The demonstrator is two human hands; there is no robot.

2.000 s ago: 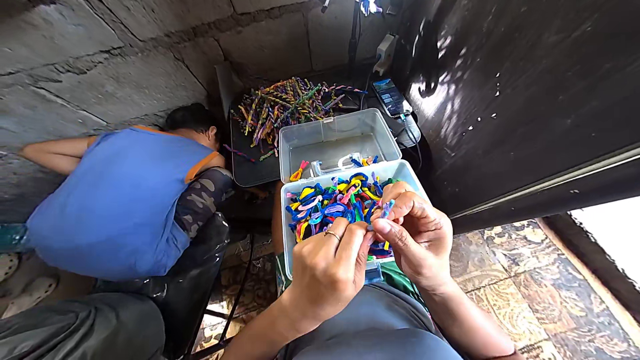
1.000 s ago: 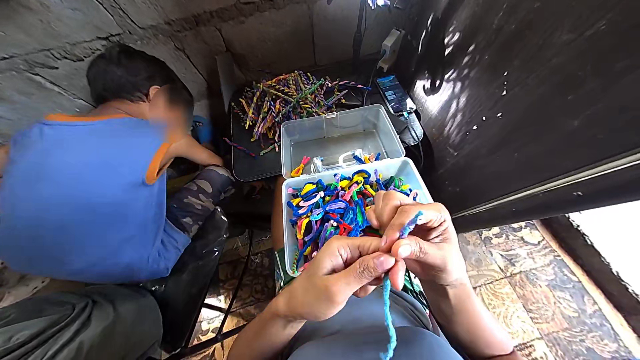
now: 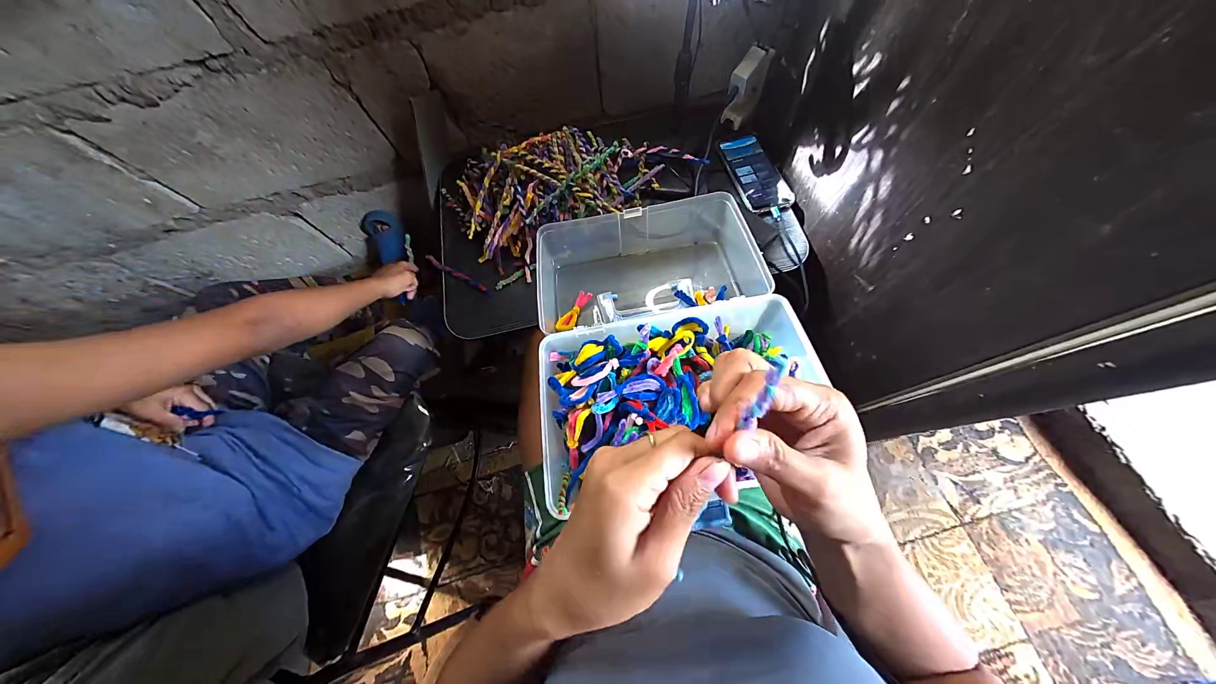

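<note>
A fuzzy blue and purple twisted strand (image 3: 763,397) rises between the thumb and fingers of my right hand (image 3: 798,442). My left hand (image 3: 646,513), with a ring on one finger, meets the right one at the fingertips and pinches the strand's lower part, which is mostly hidden by the fingers. Both hands are over the near right part of a clear plastic box (image 3: 554,456) on my lap. Many folded, bundled fuzzy strands (image 3: 627,389) in blue, yellow, pink, red and green fill it. Its open lid (image 3: 655,237) holds a few bundles and clear plastic pieces.
Beyond the lid, a dark table (image 3: 484,309) bears a heap of twisted fuzzy strands (image 3: 551,190), a plugged-in phone (image 3: 755,174) and cables. At left sits a person in blue (image 3: 180,522), one hand (image 3: 397,279) holding a strand near the table. A dark panel (image 3: 978,190) stands at right.
The long teal strand hanging from my hands a second ago no longer shows; a blue and purple one stands up at my right fingers. The other person has leaned back, an arm reaching toward the table.
</note>
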